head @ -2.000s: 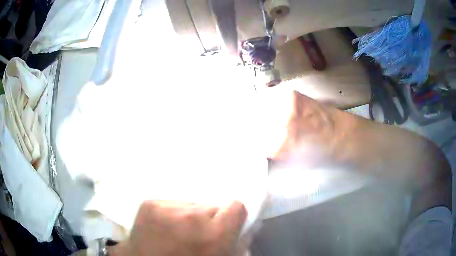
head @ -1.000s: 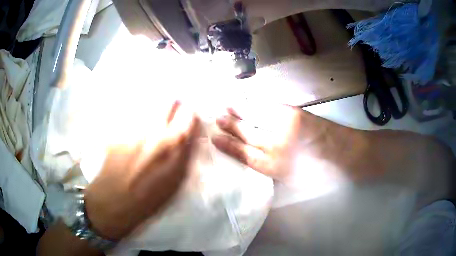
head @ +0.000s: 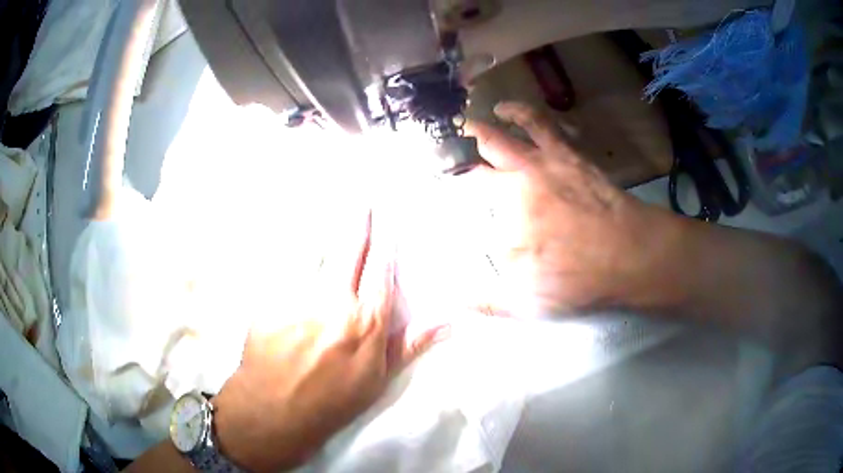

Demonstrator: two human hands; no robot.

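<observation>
A cream-white cloth piece (head: 407,416) lies under both hands, and glare washes out its upper part. The sewing machine (head: 305,55) stands above it, with the dark needle and presser foot cluster (head: 425,102) at the cloth's far side. My left hand (head: 323,369), with a watch on the wrist, lies flat on the cloth, fingers pointing toward the machine. My right hand (head: 573,222) is on the cloth just right of the needle cluster, its upper fingers apart beside a small round knob (head: 458,155). Its lower fingertips are lost in glare.
Loose cream cloth (head: 23,268) lies at the far left, beside a long grey bar (head: 111,120). Black-handled scissors (head: 707,180), a small red tool (head: 551,78), a blue tassel (head: 730,74) and a clear tray (head: 786,175) are at the right.
My right hand has moved up beside the needle cluster and its upper fingers have spread. My left hand has moved slightly right and down, still on the cloth. The view has shifted slightly.
</observation>
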